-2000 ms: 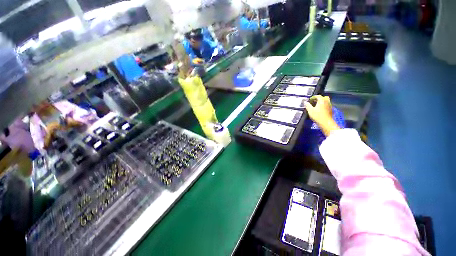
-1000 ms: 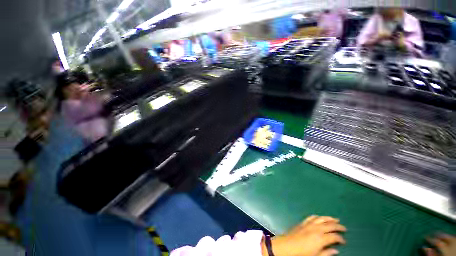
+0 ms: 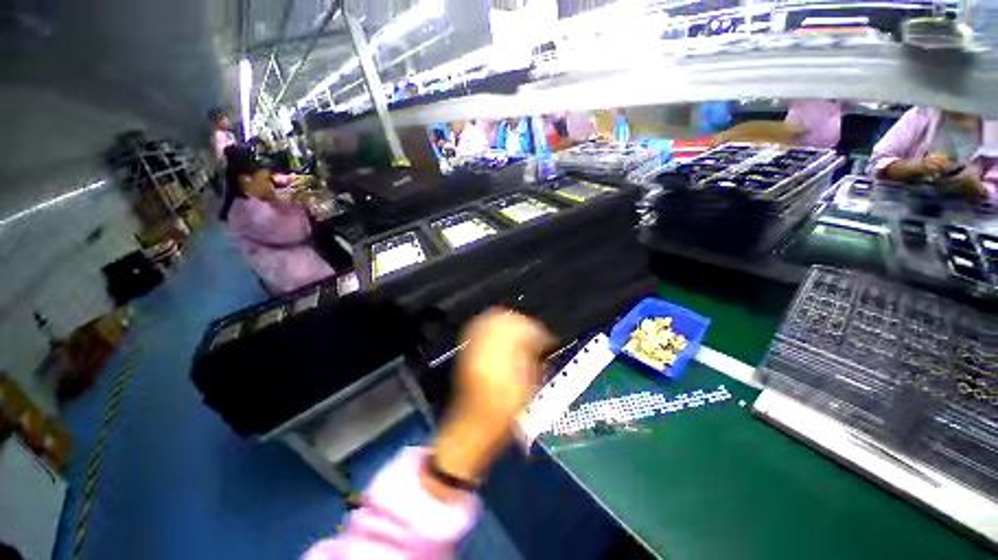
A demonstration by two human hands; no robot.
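My left hand [image 3: 501,366], blurred, reaches up from the bottom in front of the tall black tray stack [image 3: 525,273]. Its fingers look curled, but I cannot tell whether they hold anything or touch the stack. The top tray holds a row of phone back covers [image 3: 465,231] with white areas. White dotted strips [image 3: 635,409] lie on the green mat right of my hand. A blue bin [image 3: 660,337] with tan scraps stands behind them. My right hand is out of the picture.
Clear blister trays [image 3: 897,372] lie at the right behind a white edge rail [image 3: 875,465]. Another tray stack [image 3: 744,191] stands at the back. A lower black stack [image 3: 285,339] rests on a grey stand at the left. A person in pink sits beyond it.
The view has swung from the bench toward the tray stack at the left. My left hand has risen from the mat toward the stack. My right hand has left the picture.
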